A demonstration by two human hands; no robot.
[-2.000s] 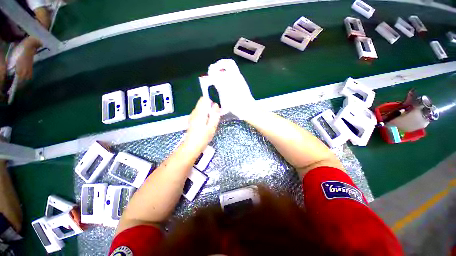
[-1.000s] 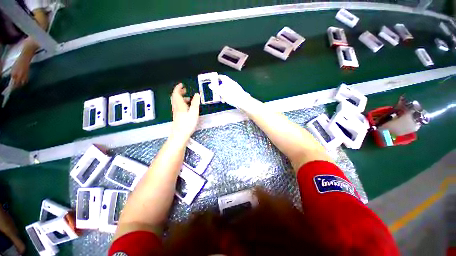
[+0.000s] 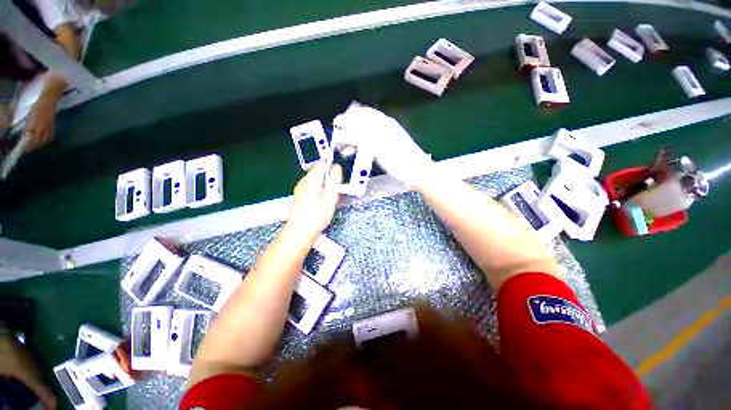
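My left hand (image 3: 318,193), bare, holds the lower left side of a white housing (image 3: 353,166) over the belt's near edge. My right hand (image 3: 380,136), in a white glove, grips the same housing at its upper right. The fingers hide part of the housing, and its window looks dark. A second white housing (image 3: 308,146) lies on the green belt (image 3: 256,100) just left of the held one. Three more housings (image 3: 168,186) lie in a row on the belt further left.
Several loose housings (image 3: 207,282) lie on bubble wrap (image 3: 385,232). More are piled at right (image 3: 574,198) beside a red tray (image 3: 655,223) with a bottle (image 3: 669,194). Several housings lie on the belt at upper right (image 3: 550,86). Another person's hand (image 3: 40,124) shows at upper left.
The housing my right hand held a second ago now lies on the belt. A housing from the belt's middle is gone from its place, and both hands now hold one. The row of three moved left.
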